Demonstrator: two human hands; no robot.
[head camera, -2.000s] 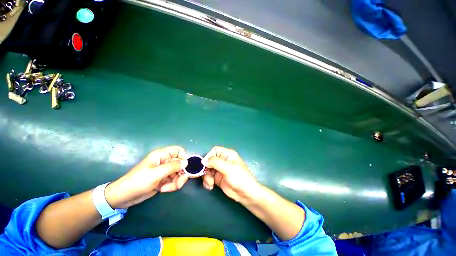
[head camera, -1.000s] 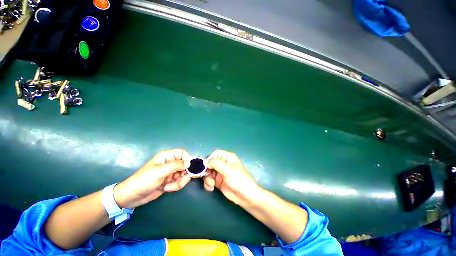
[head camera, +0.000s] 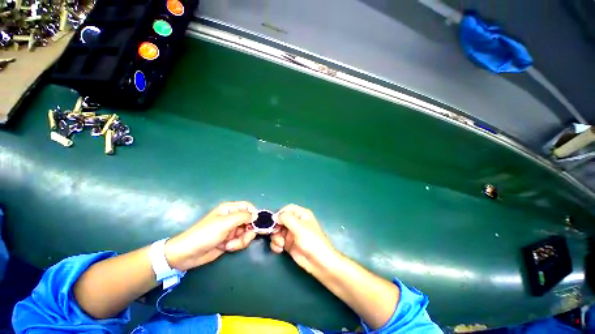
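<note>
A small round unit with a black centre and a pale rim is held just above the green surface, close in front of me. My left hand grips its left edge between thumb and fingers and wears a pale wrist strap. My right hand grips its right edge the same way. Both hands are bare. The fingertips hide the sides of the rim, and the underside does not show.
Loose gold and silver parts lie at the left. Behind them is a black compartment tray with coloured discs and a ring. A tan board bears a parts heap at the far left. A smaller black tray is at the right.
The view has shifted, so the trays and loose parts sit lower or further right in the picture and more coloured discs show. Both hands keep their hold on the round unit.
</note>
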